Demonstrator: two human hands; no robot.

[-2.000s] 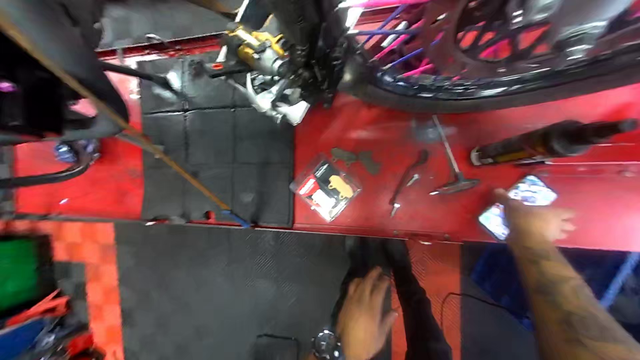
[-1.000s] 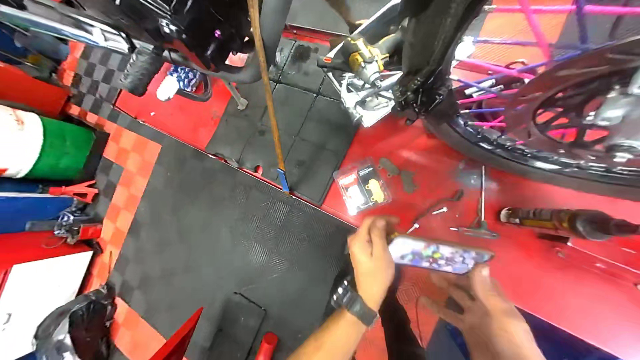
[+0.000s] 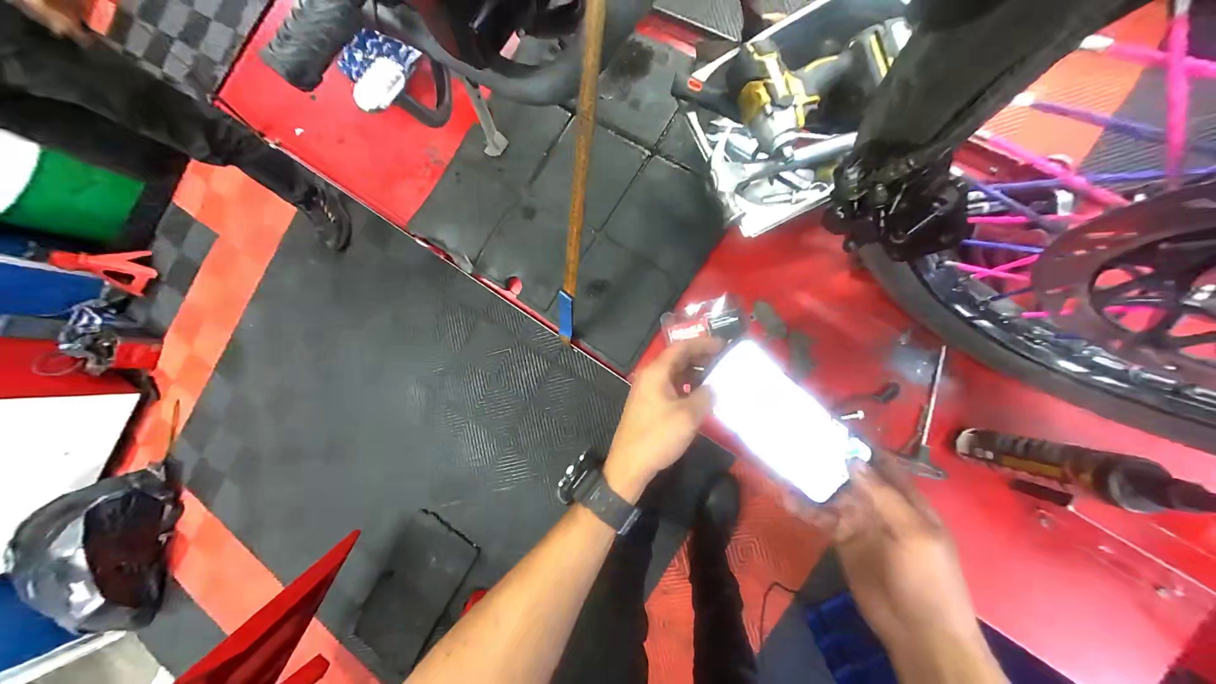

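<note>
A smartphone [image 3: 781, 418], its screen glaring white, is held between both hands above the edge of the red lift platform. My left hand [image 3: 665, 408] grips its upper left end, with a watch on that wrist. My right hand [image 3: 869, 503] holds the lower right end. Partly hidden behind the phone is a brake pad blister pack [image 3: 705, 320], with dark brake pads [image 3: 784, 334] beside it. To the right lie a small black-handled tool [image 3: 874, 397], a T-handle wrench [image 3: 929, 418] and a dark spray bottle [image 3: 1073, 467] on its side.
A motorcycle wheel [image 3: 1073, 361] with pink and blue spokes and a fork leg [image 3: 950, 95] stand at the upper right. Near them is a yellow and black power tool [image 3: 774, 95]. A wooden stick [image 3: 583, 152] crosses the platform. Another person's leg [image 3: 256, 152] shows at upper left.
My right hand has lifted the phone from the red platform, and my left hand has come up to hold it too. The screen has turned white. Another person's leg has appeared. The view has shifted left.
</note>
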